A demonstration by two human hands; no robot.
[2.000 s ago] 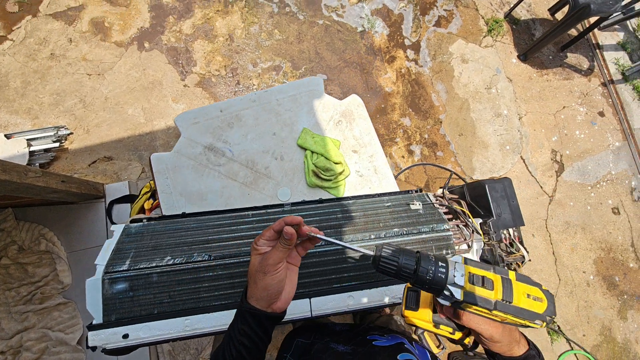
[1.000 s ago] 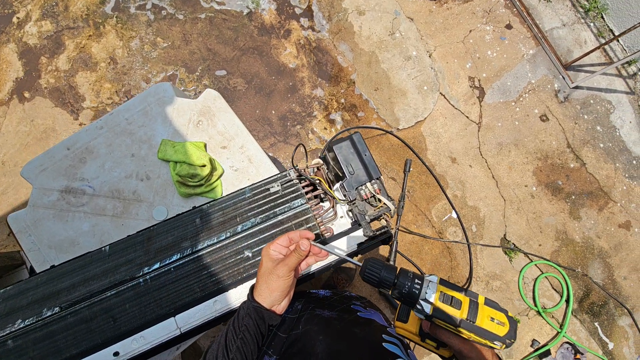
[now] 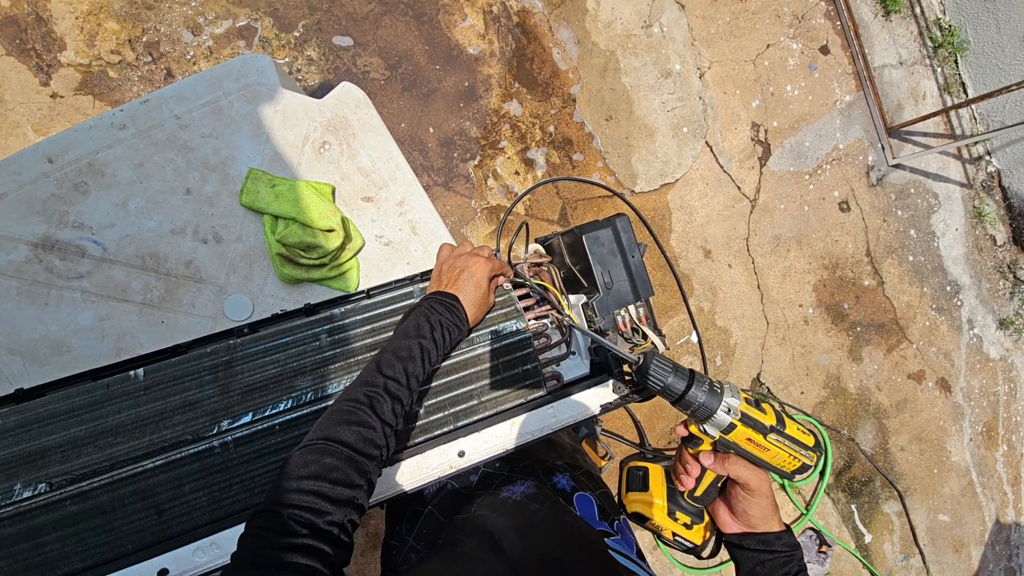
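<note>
My right hand [image 3: 732, 488] is closed around the grip of a yellow and black cordless drill [image 3: 720, 412]. A long metal bit [image 3: 604, 344] runs from its chuck toward the copper pipe bends [image 3: 552, 344] at the end of a finned air-conditioner coil [image 3: 480, 368]. My left hand [image 3: 468, 280] rests on the coil's upper right corner, fingers bent by the wires; whether they pinch something is hidden. Beside the pipes sits a black plastic electrical box [image 3: 600, 260] with several wires.
A white plastic tabletop [image 3: 184, 184] lies beyond the coil, with a crumpled green cloth [image 3: 308, 232] on it. A black cable [image 3: 640, 216] loops around the box. A green hose [image 3: 820, 480] lies on cracked concrete at the right, and a rusty metal frame [image 3: 884, 136] stands at upper right.
My left hand has let go of the drill bit's tip and moved to the coil's upper right corner. The drill stays in my right hand. The view has shifted right.
</note>
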